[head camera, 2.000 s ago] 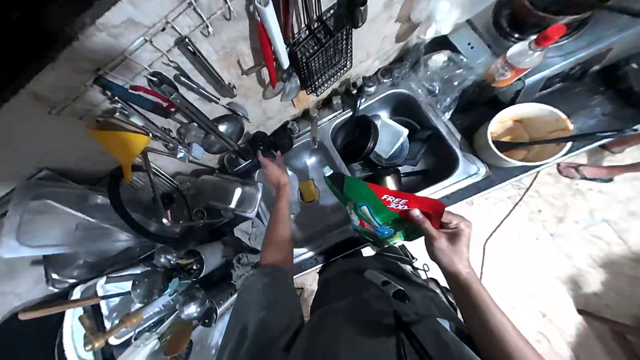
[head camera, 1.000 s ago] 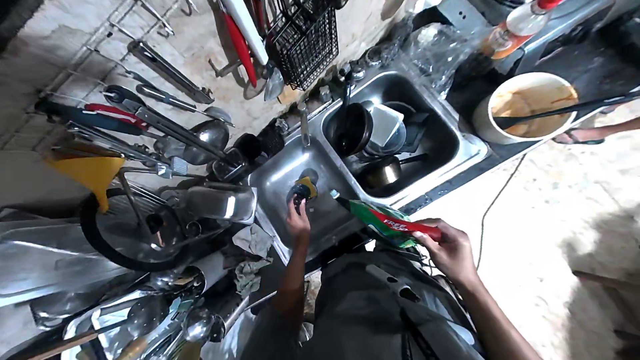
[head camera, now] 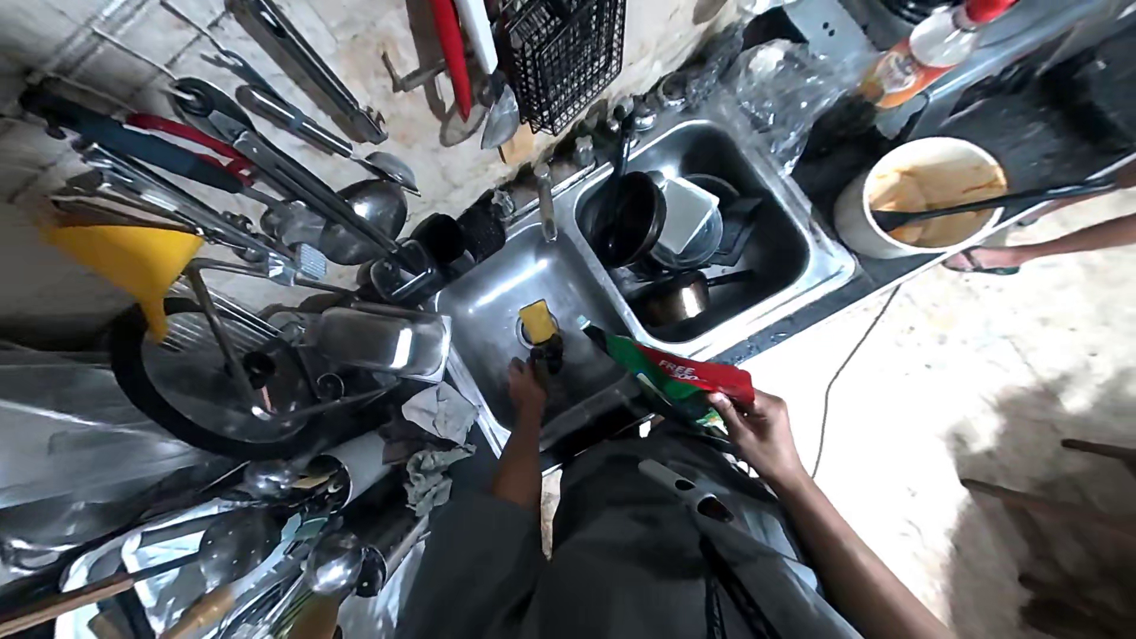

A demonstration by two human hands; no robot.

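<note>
My right hand grips a green and red plastic refill pouch, its pale spout tilted toward the left basin of a steel double sink. Low in that basin my left hand is at a small dark object, which touches a yellow sponge over the drain. Whether the fingers are closed on the dark object is hard to see. The right basin holds a dark pan, a white square container and a small metal pot.
On the right counter stand a white tub with a dark utensil and a red-capped bottle. Utensils and a black wire basket hang on the wall. A yellow funnel and drying pans crowd the left. Another person's foot shows at right.
My left hand has come from the sink's back edge down into the left basin, beside the sponge. The pouch stays in my right hand, its spout still toward the basin.
</note>
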